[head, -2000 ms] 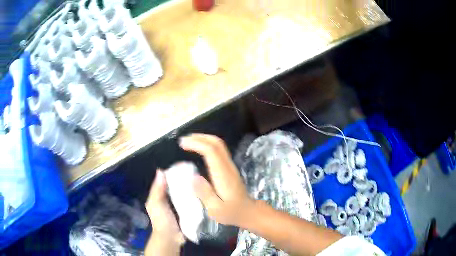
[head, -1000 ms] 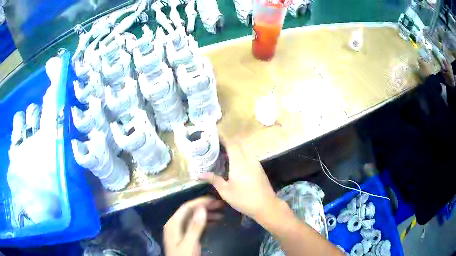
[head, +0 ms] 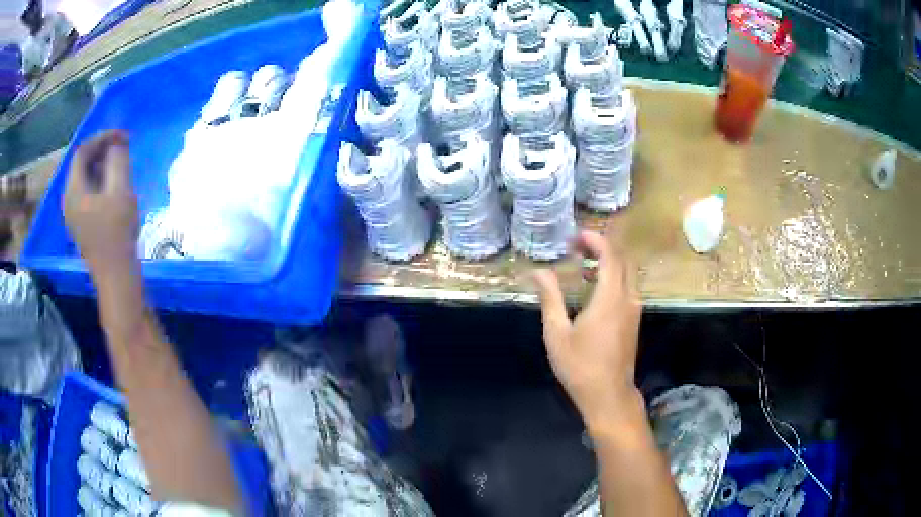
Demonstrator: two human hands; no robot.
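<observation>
Pale grey-white ribbed hollow bodies (head: 467, 202) stand upright in rows on the bench, prongs up. My right hand (head: 594, 328) is open and empty at the bench's front edge, just right of the nearest body in the front row. My left hand (head: 101, 197) is raised over the left part of the large blue tray (head: 303, 288), fingers curled and blurred; whether it holds anything cannot be told. White liner and pale bodies (head: 245, 93) lie in the tray. A white glue bottle (head: 704, 223) lies on the bench to the right.
A cup with orange-red drink (head: 747, 91) stands at the back right, with a second white bottle (head: 884, 170) beyond. A blue bin of bodies (head: 101, 449) is low left. Rings (head: 773, 495) and a white cord (head: 783, 424) are low right. Green conveyor (head: 687, 71) runs behind.
The view has swung left. The body my right hand was setting down now stands in the front row, let go. My left hand has moved from near my right hand to above the blue tray.
</observation>
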